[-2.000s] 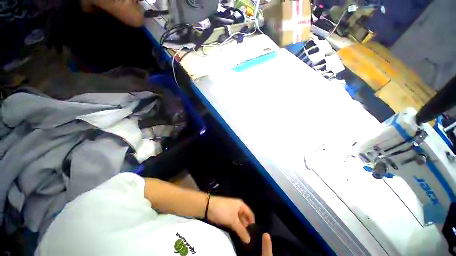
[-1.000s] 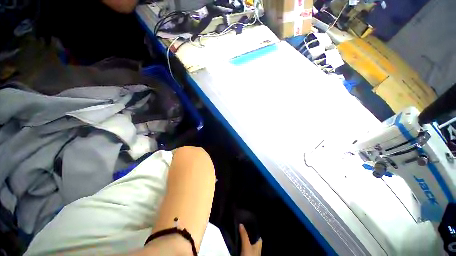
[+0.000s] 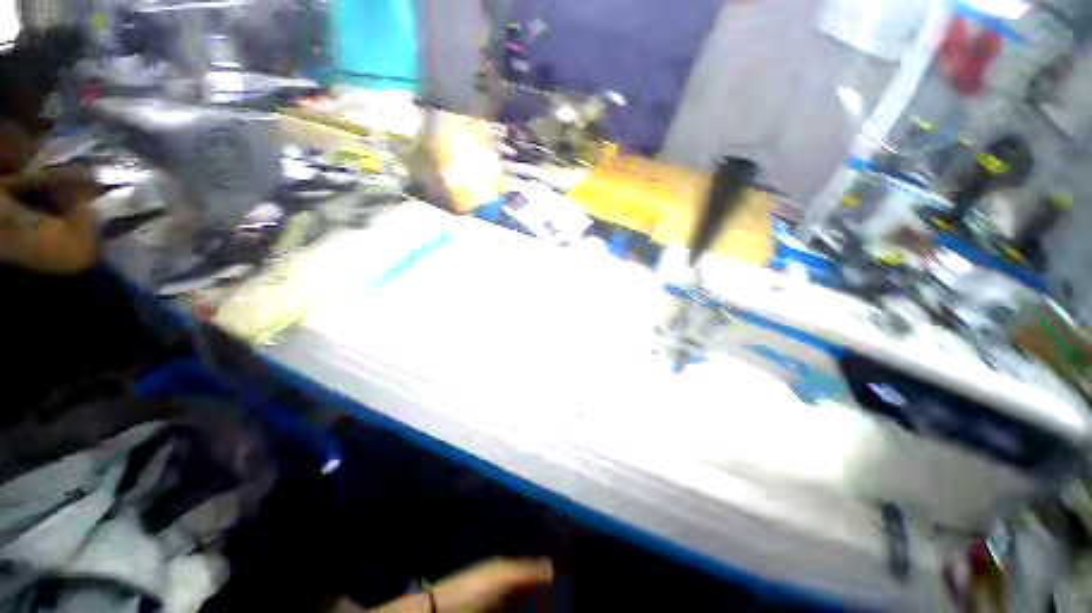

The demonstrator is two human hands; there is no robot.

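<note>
The view is blurred. My left hand (image 3: 497, 583), with a dark band at the wrist, is at the bottom edge, below the table's blue front edge. Its fingers are smeared and partly cut off, so whether it holds anything cannot be told. My right hand is not in view. The white sewing machine (image 3: 766, 344) stands on the white table (image 3: 395, 377), with a dark control panel (image 3: 958, 413) on its right. No cloth can be made out under the needle area, which is overexposed.
A grey cloth heap (image 3: 84, 539) lies at lower left beside a blue edge. Another person's arm (image 3: 54, 234) is at the left. A slim dark tool (image 3: 896, 539) and a red-handled item (image 3: 988, 560) lie right of the machine. Brown cardboard (image 3: 671, 204) is behind the table.
The view has swung up and to the right, bringing in the control panel and tools. My left forearm, large before, now shows only at the bottom edge. My right hand has left the view.
</note>
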